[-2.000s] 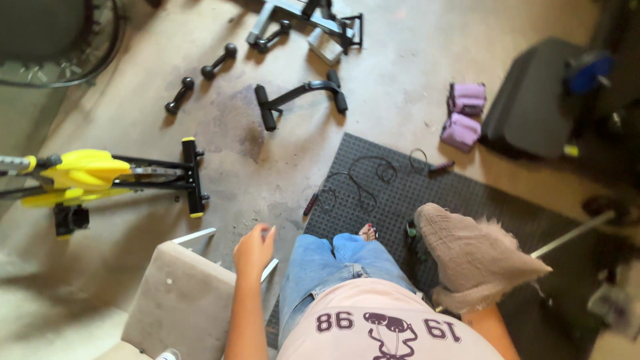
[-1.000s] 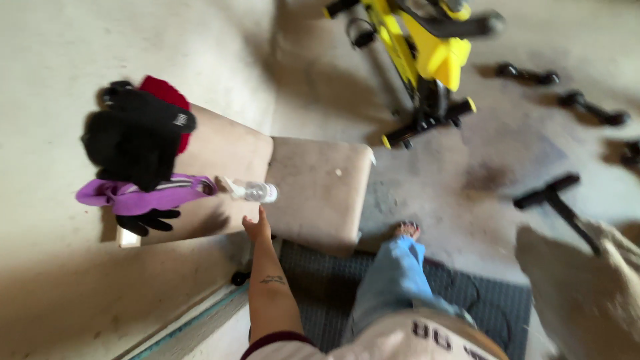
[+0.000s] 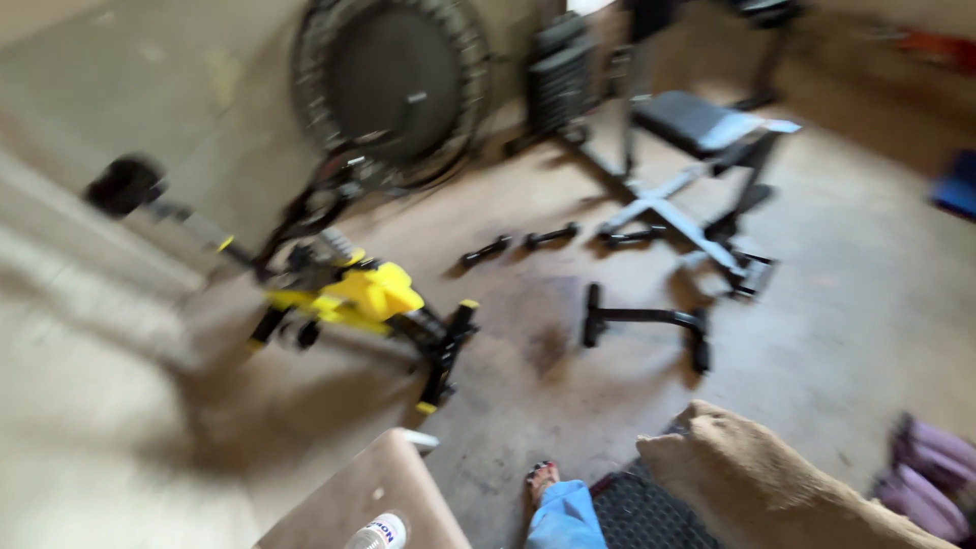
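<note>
Neither my left hand nor my right hand shows. A brown cloth (image 3: pixel 770 476), soft like a towel, spreads across the lower right; whatever holds it is hidden or outside the view. At the bottom edge, the white-capped end of a clear plastic bottle (image 3: pixel 381 531) appears over a beige padded chair (image 3: pixel 381 476). Whether the bottle is held cannot be seen. My bare foot (image 3: pixel 543 476) and blue jeans (image 3: pixel 566 518) are between the chair and the cloth.
A yellow and black exercise bike (image 3: pixel 374 293) stands left. Dumbbells (image 3: pixel 486 250), a black T-shaped stand (image 3: pixel 648 314) and a weight bench (image 3: pixel 679 122) are ahead. A round trampoline (image 3: pixel 396 84) leans on the wall. Purple weights (image 3: pixel 923 488) lie right, past the black mat (image 3: pixel 648 503).
The view has swung widely. One second ago my left hand was at the bottle over the chair; it is now out of view. The brown cloth remains on the right side.
</note>
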